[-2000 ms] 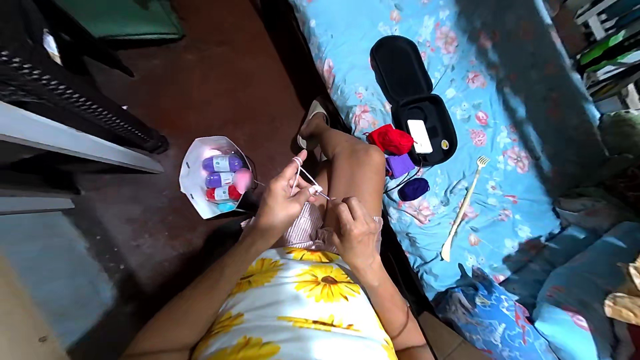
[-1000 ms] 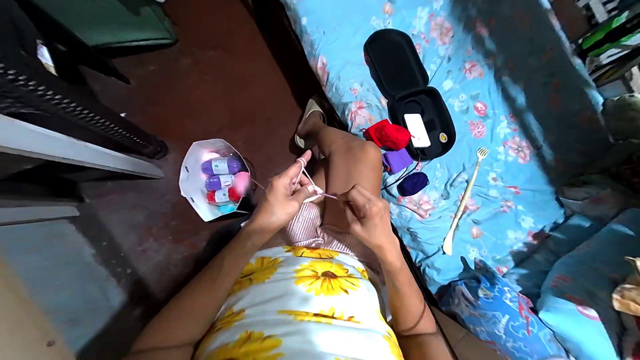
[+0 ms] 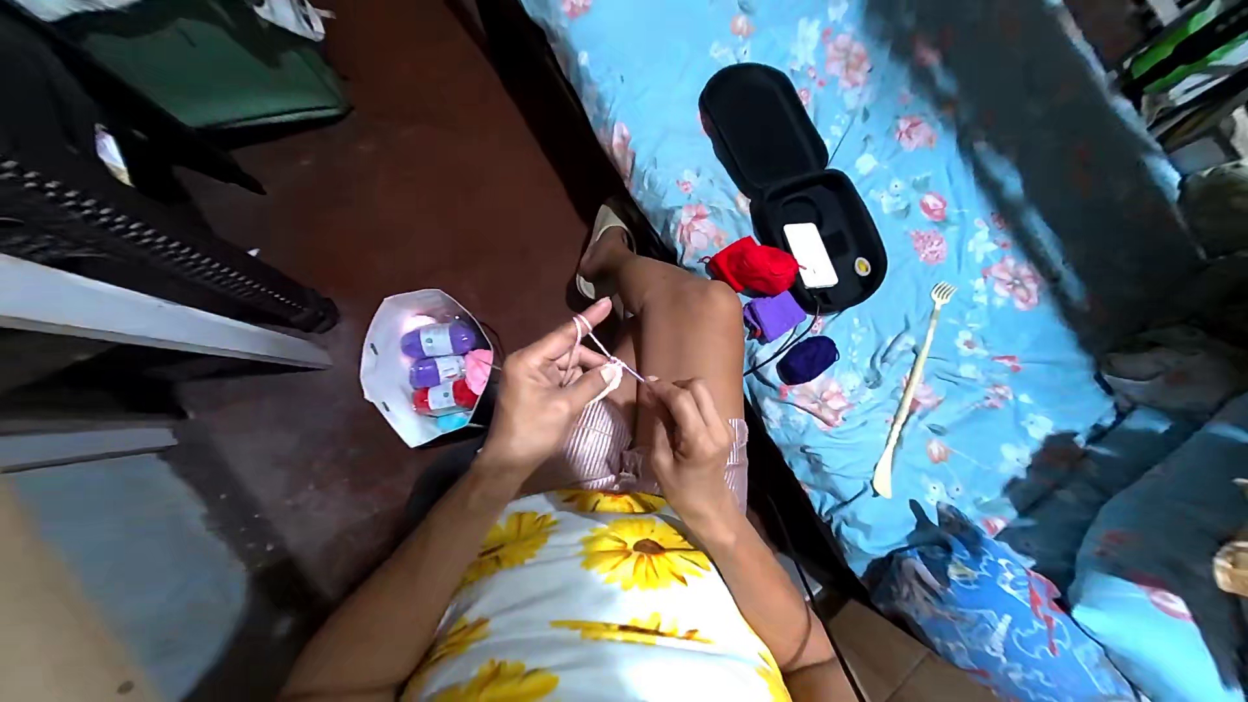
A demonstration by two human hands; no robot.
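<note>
My left hand (image 3: pixel 546 390) is raised over my lap, with pale pink yarn (image 3: pixel 597 343) looped round its raised index finger. Between its thumb and fingers it pinches a small piece of pale crochet work (image 3: pixel 610 378). My right hand (image 3: pixel 688 429) grips a thin crochet hook (image 3: pixel 636 375), whose tip meets the work beside my left thumb; most of the hook is hidden in the fingers. To the left, a white container (image 3: pixel 378 375) holds several skeins, purple (image 3: pixel 439 340) and red (image 3: pixel 450 396) among them, and a pink ball of yarn (image 3: pixel 478 370).
On the floral bed sheet (image 3: pixel 960 390) at the right lie an open black case (image 3: pixel 863 210) with a white item inside, red yarn (image 3: pixel 753 266), a folded purple cloth or yarn (image 3: pixel 773 316), a dark blue yarn ball (image 3: pixel 807 360) and a back scratcher (image 3: pixel 912 390). A blue patterned bag (image 3: pixel 1004 614) lies lower right.
My right hand was farther from my left a second ago, with the hook drawn out to the right; now it is closer to the work.
</note>
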